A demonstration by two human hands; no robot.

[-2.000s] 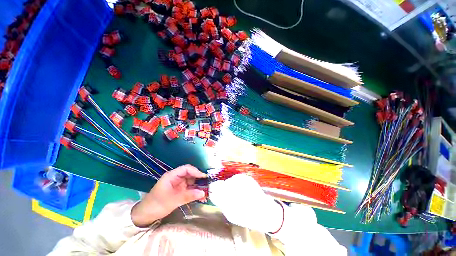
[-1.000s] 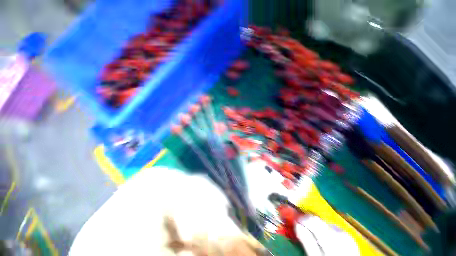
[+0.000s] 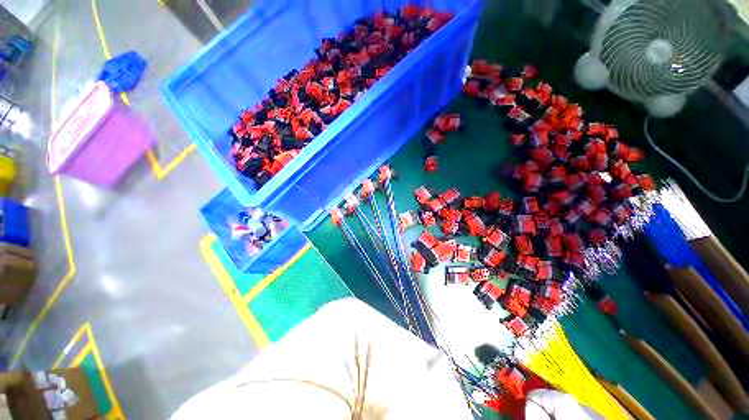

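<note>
A white-gloved hand, which I take as my right hand (image 3: 560, 408), is cut off by the bottom edge; its hold cannot be told. Beside it are a red-and-black connector housing (image 3: 510, 380) and red wires (image 3: 535, 394). My left hand is not visible; pale clothing (image 3: 328, 361) fills the bottom centre. Harnesses with multicoloured tails (image 3: 379, 238) lie left of the heaped housings (image 3: 546, 172). Yellow wires (image 3: 575, 369) and blue wires (image 3: 686, 242) lie at the right, with pale tips towards the heap.
A large blue bin (image 3: 378, 135) full of housings stands at the upper left of the green bench. A small blue bin (image 3: 283, 248) sits below it. A fan (image 3: 657, 53) stands at the upper right. Cardboard dividers (image 3: 677, 353) separate the wires. A pink bin (image 3: 103, 143) stands on the floor.
The view has swung left, bringing in the bin's contents, floor and fan. The bare left hand has gone out of view, and the gloved hand now shows only at the bottom edge.
</note>
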